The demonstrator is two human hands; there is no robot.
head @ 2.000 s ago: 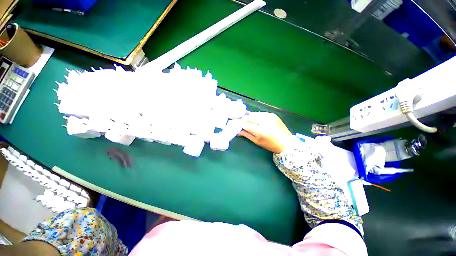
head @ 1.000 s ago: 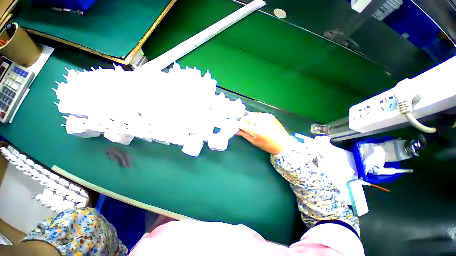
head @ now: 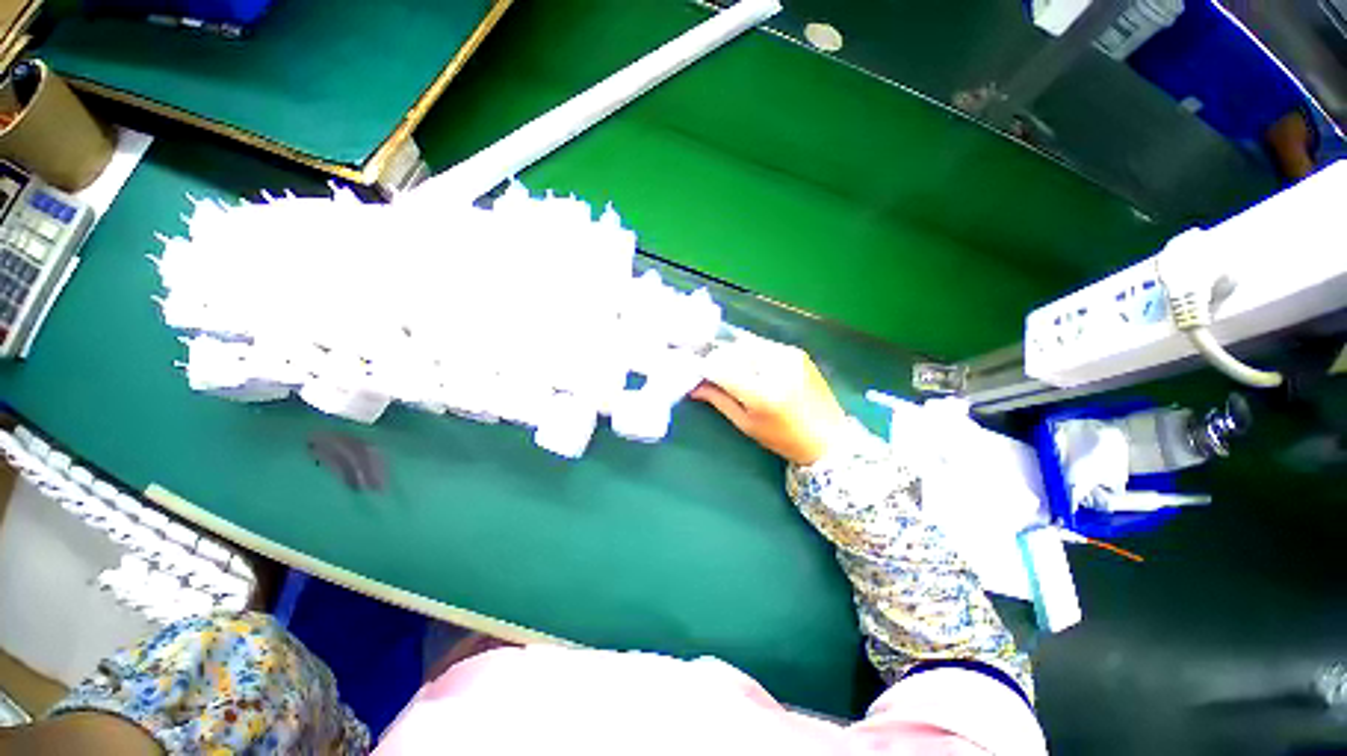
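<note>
A heap of white pronged power adapters (head: 399,303) lies on the green bench mat, overexposed into one white mass, with several single blocks showing along its near edge. My right hand (head: 768,396) is bare, in a floral sleeve, at the right end of the heap. Its fingertips are against the white units, and glare hides whether they grip one. My left hand is out of the picture; only its floral sleeve (head: 222,687) and part of the forearm show at the lower left.
A green conveyor belt (head: 827,192) runs beyond the bench, with a white bar (head: 606,111) across its edge. A carton tray of white parts (head: 59,554) is lower left, a calculator (head: 33,251) left. Right are a power strip (head: 1101,322) and blue bin (head: 1056,458). A person's hand (head: 1294,143) shows top right.
My right hand and sleeve have shifted slightly left, still at the heap's right end. The view has shifted a little. The person's hand at the top right has come into view.
</note>
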